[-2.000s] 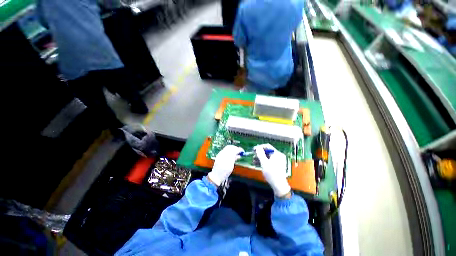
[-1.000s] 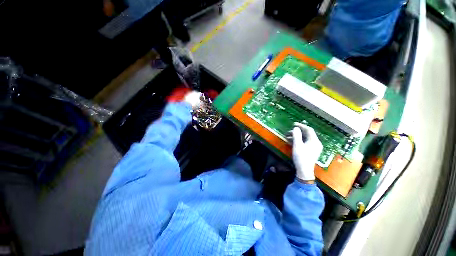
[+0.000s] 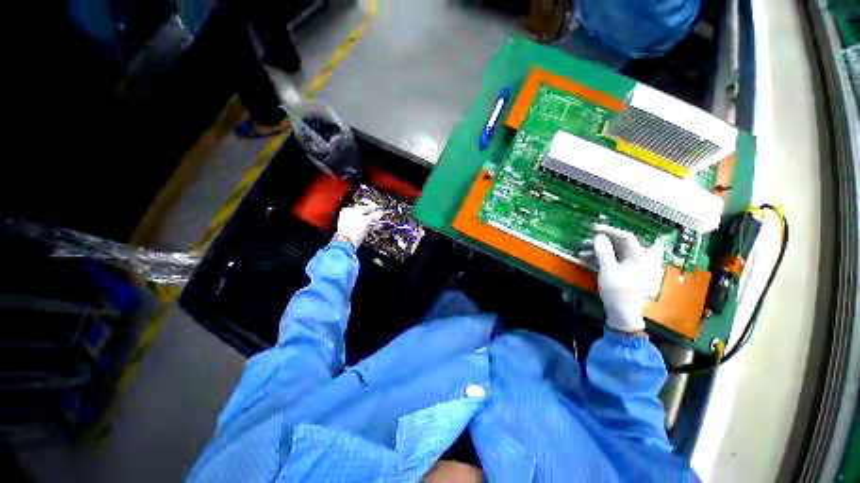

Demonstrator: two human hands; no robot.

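The green circuit board (image 3: 528,203) lies on the orange-brown fixture (image 3: 537,253) on the green bench top. It carries a long low heatsink (image 3: 632,181) and a taller finned heatsink (image 3: 674,130) with a yellow strip. My left hand (image 3: 356,224), in a white glove, is at the left edge of the screw box (image 3: 401,231), fingers over the shiny screws; whether it grips any is too small to tell. My right hand (image 3: 626,278), white-gloved, is over the board's near right part with fingers bent; whether it holds something is unclear.
The electric screwdriver (image 3: 728,274) with its cable lies at the bench's right edge. A blue pen (image 3: 493,120) lies at the left edge. The black bin (image 3: 255,259), red material (image 3: 325,200) and a crumpled bag (image 3: 325,141) are at left. The pale conveyor (image 3: 802,189) runs at right. A person's blue clothing shows ahead.
The pen, between my hands two seconds ago, now lies on the bench. My left hand has moved from the board to the screw box. My right hand has stayed over the board. The view has turned left.
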